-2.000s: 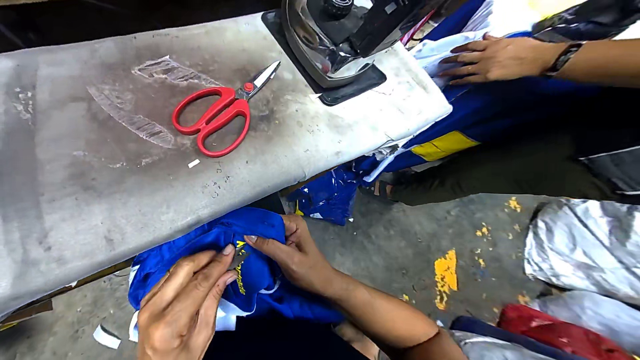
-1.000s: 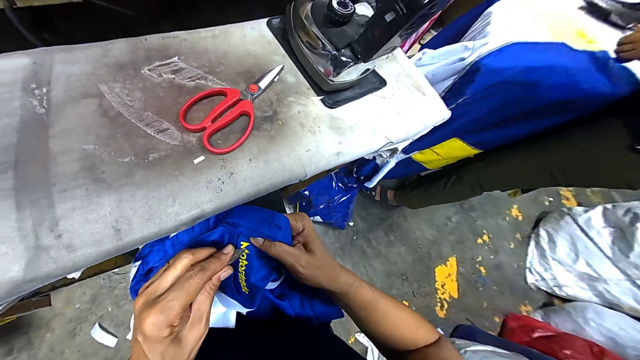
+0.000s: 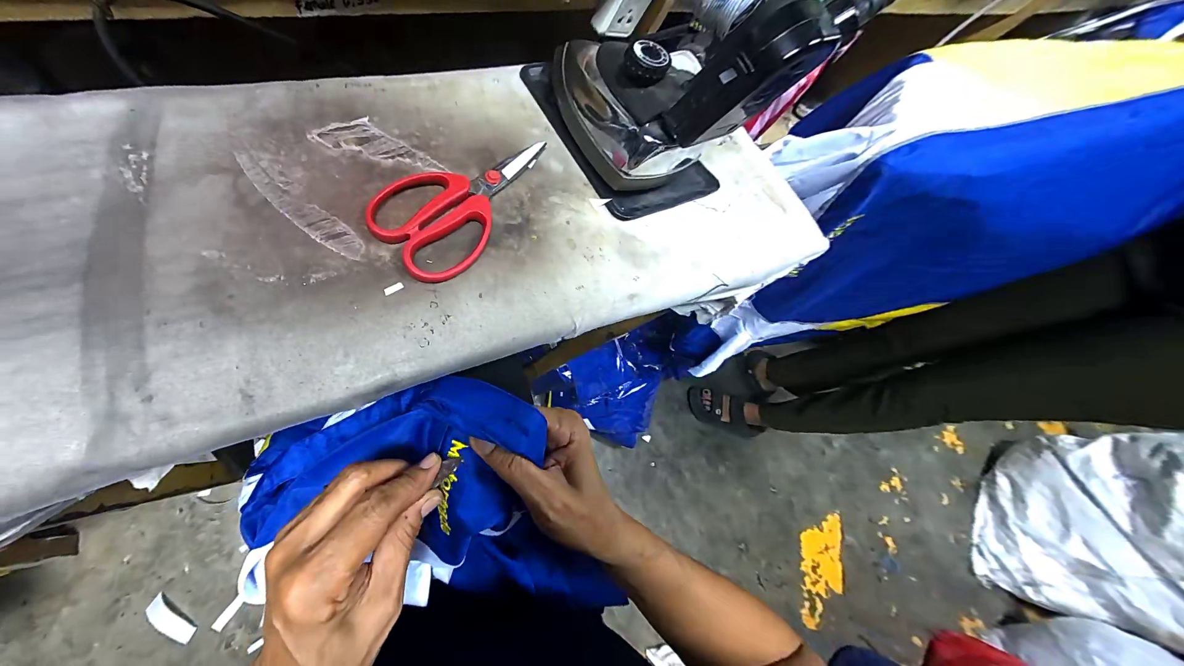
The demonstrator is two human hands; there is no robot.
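Observation:
A blue garment (image 3: 370, 444) with white parts and yellow embroidered lettering (image 3: 453, 490) lies over my lap, beside the padded table edge. My left hand (image 3: 351, 564) pinches a small metal piece, perhaps a blade, between thumb and fingertips against the lettering. My right hand (image 3: 564, 481) grips the cloth just right of the lettering, thumb on top. On the table above, red-handled scissors (image 3: 444, 217) lie with their blades nearly together. An electric iron (image 3: 629, 120) rests on a black pad (image 3: 666, 199) at the table's right end.
The pale, scorched ironing table (image 3: 231, 351) spans the upper left. Blue, white and yellow cloth (image 3: 980, 185) hangs at the right, near another person's legs (image 3: 971, 370). A plastic-wrapped blue bundle (image 3: 615, 379) lies below the table. Silvery sacks (image 3: 1082, 518) lie on the floor at right.
The other person's hand, on the cloth beside the iron two seconds ago, has left the view. That cloth now spreads out further at the right. Both my hands stay at the lettering.

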